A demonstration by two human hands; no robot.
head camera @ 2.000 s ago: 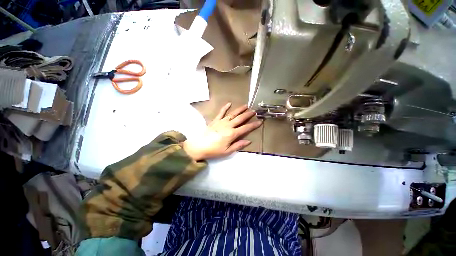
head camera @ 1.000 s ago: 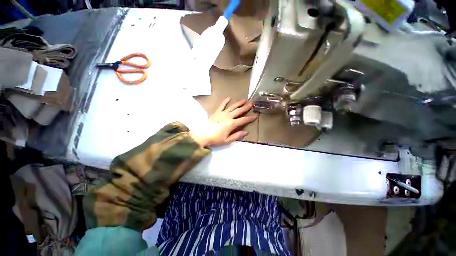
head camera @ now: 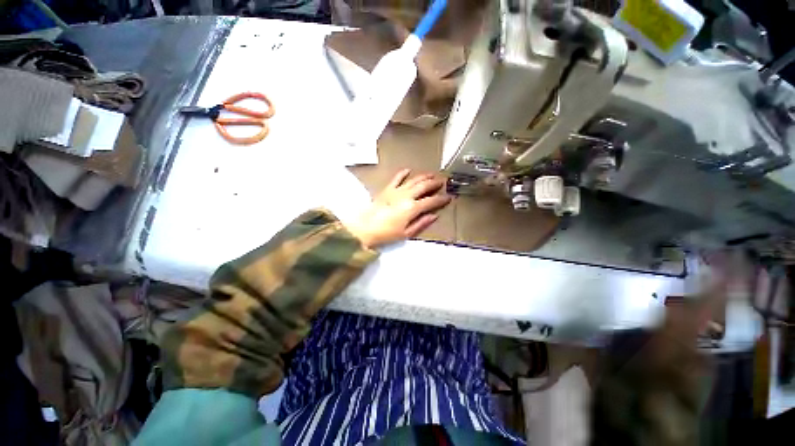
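The brown panel lies flat on the white table and runs under the sewing machine head. A seam line crosses it right of my fingers. My left hand lies palm down on the panel with fingers apart, its fingertips beside the presser foot area. It pinches nothing that I can see. My right hand is only a blur at the table's right front edge, above a blurred camouflage sleeve; its fingers cannot be made out.
Orange-handled scissors lie on the table at left. A white nozzle on a blue hose hangs over the panel's back part. Bundled beige pieces sit at far left. A beige fabric bundle is below table level.
A blurred right sleeve and hand have come into view at the lower right, over the switch box. The view has shifted a little. My left hand stays flat on the panel.
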